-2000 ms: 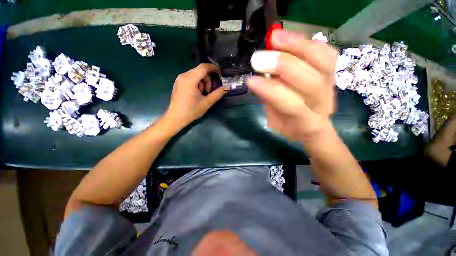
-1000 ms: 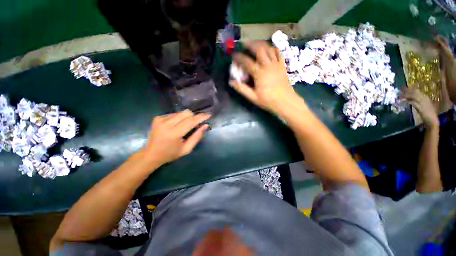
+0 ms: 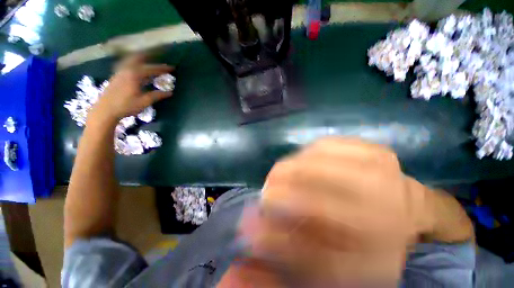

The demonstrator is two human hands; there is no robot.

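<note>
My left hand (image 3: 128, 90) is over the left-hand pile of white plastic parts (image 3: 131, 144). One white part (image 3: 164, 82) shows between its spread thumb and finger; I cannot tell if it is gripped. My right hand (image 3: 344, 202) is large and blurred, close to the camera, low in the view. Its fingers are curled, and I cannot tell if it holds anything. The black hand press (image 3: 248, 34) stands at the top centre. Its grey fixture (image 3: 261, 89) shows no white part on it. The right-hand pile of parts (image 3: 451, 56) lies at the upper right.
A blue plastic bin (image 3: 42, 129) with a few loose parts is at the left edge. A blue line with a red tip (image 3: 314, 29) is beside the press. A dark tray of white parts (image 3: 190, 205) sits below the bench edge. Loose parts lie at the top left.
The view has shifted left, bringing the blue bin in. My left hand has moved from near the fixture to the left-hand pile. My right hand has come from beside the press towards the camera.
</note>
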